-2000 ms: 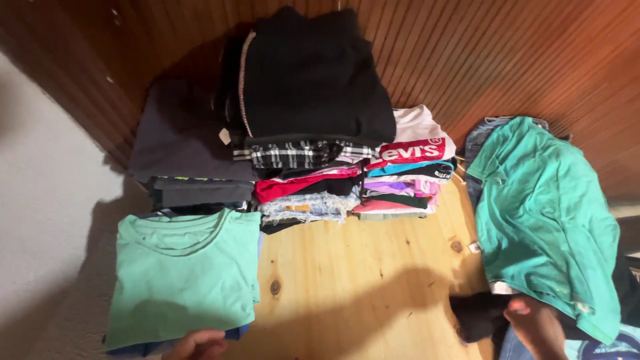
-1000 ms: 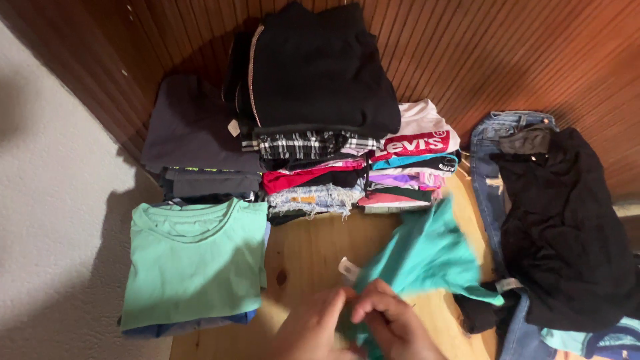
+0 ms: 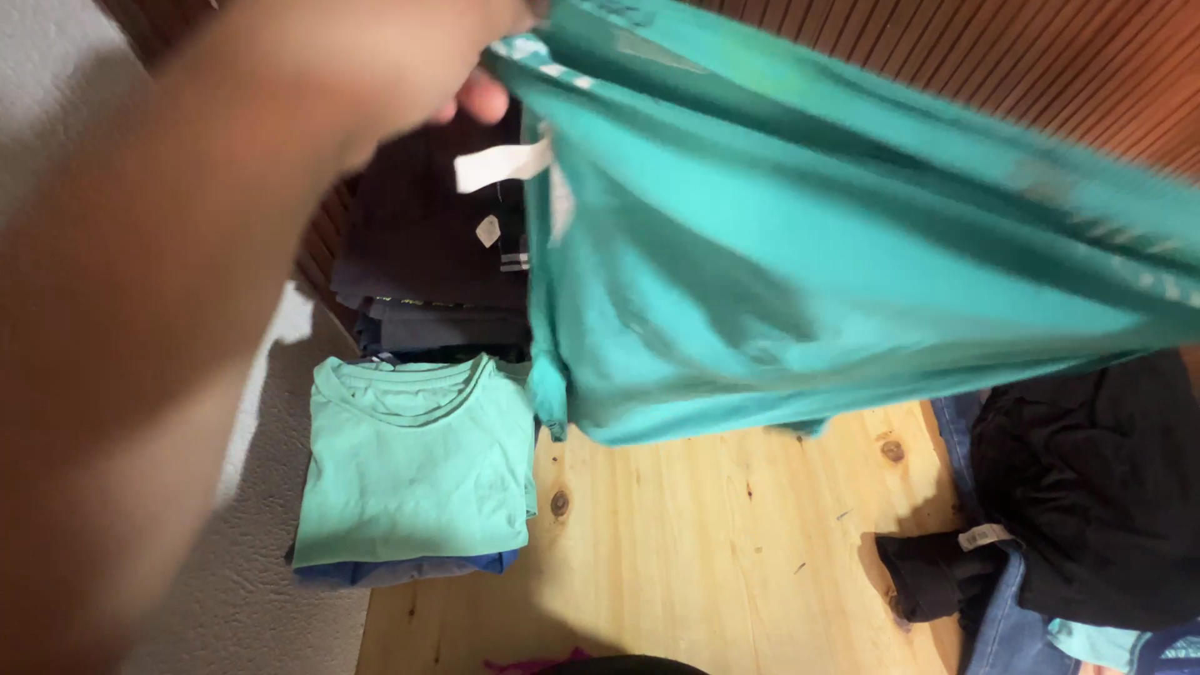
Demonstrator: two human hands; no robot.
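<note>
A teal garment (image 3: 731, 262) with a white tag is stretched out across the upper part of the view, above the wooden table. My left hand (image 3: 450, 56), blurred at the top, grips its upper left corner; the forearm fills the left side. The garment runs off the right edge, and my right hand is outside the frame. Below my left hand a folded mint T-shirt (image 3: 412, 469) lies on blue folded fabric.
Folded dark clothes (image 3: 431, 234) are stacked behind the mint T-shirt. At the right, a crumpled black garment (image 3: 1097, 487) lies over blue jeans (image 3: 1003, 619). The pine tabletop (image 3: 694, 534) shows between them. A slatted wood panel (image 3: 1012, 84) stands behind.
The teal garment first lay on the right pile, then was bunched low in both hands. Now it is raised and spread wide, hiding most of the back stacks. My left hand has moved up.
</note>
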